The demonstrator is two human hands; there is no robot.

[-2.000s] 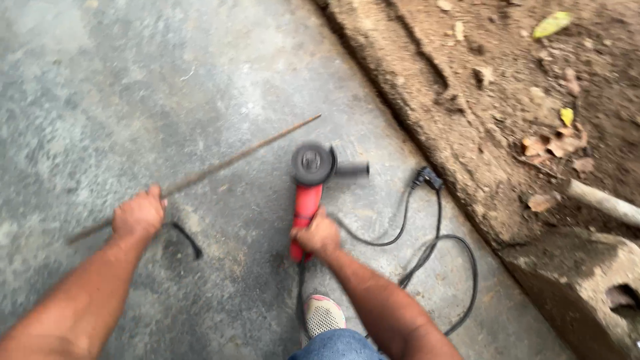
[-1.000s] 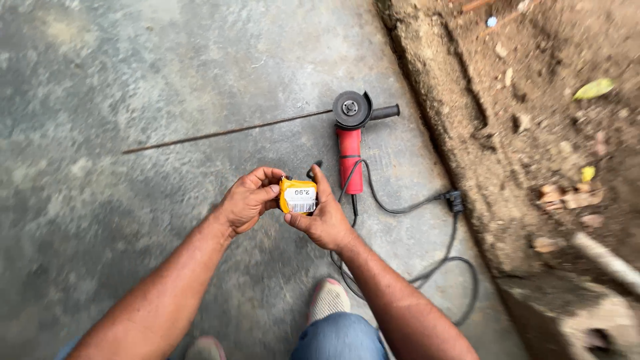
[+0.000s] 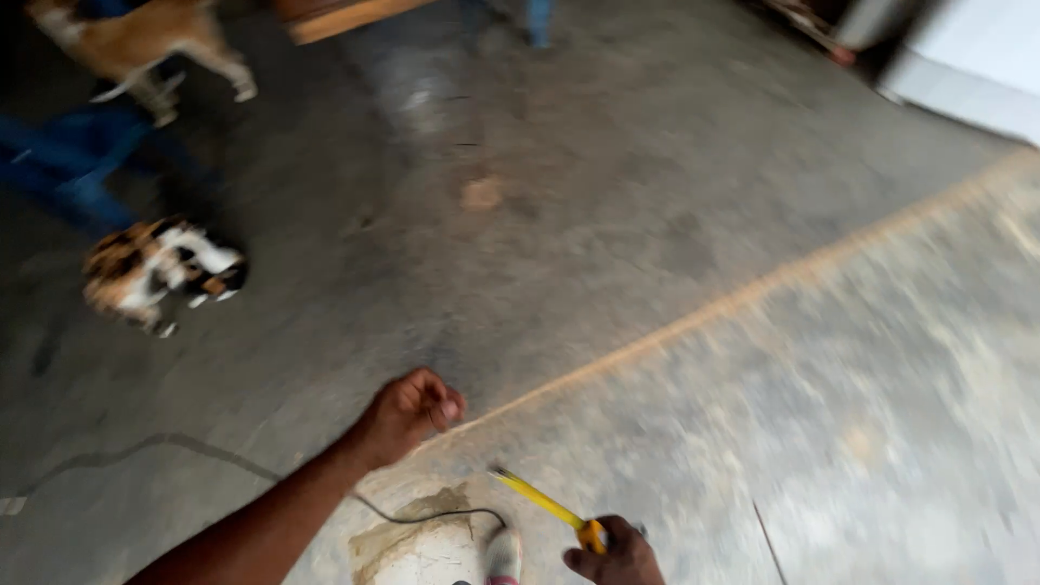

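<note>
My right hand [image 3: 617, 554] is closed around a yellow tape measure [image 3: 590, 536], low in the view. A short length of its yellow blade [image 3: 536, 497] sticks out up and to the left. The blade's free end lies a little below and right of my left hand [image 3: 422, 400], apart from it. My left hand's fingers are curled, and blur hides whether anything is between them. A thin metal rod [image 3: 768, 540] lies on the concrete floor at the lower right, partly cut off by the frame edge. The angle grinder is not in this view.
A dark cord [image 3: 414, 518] crosses the floor beside my shoe [image 3: 502, 552]. Cats [image 3: 154, 272] are at the left near a blue frame [image 3: 89, 175], with a tan and white animal [image 3: 154, 36] above. A white object [image 3: 967, 77] stands at the upper right.
The view has swung far, from the grinder and soil edge to a floor with animals. The tape measure, between both hands before, is now in my right hand with some blade out.
</note>
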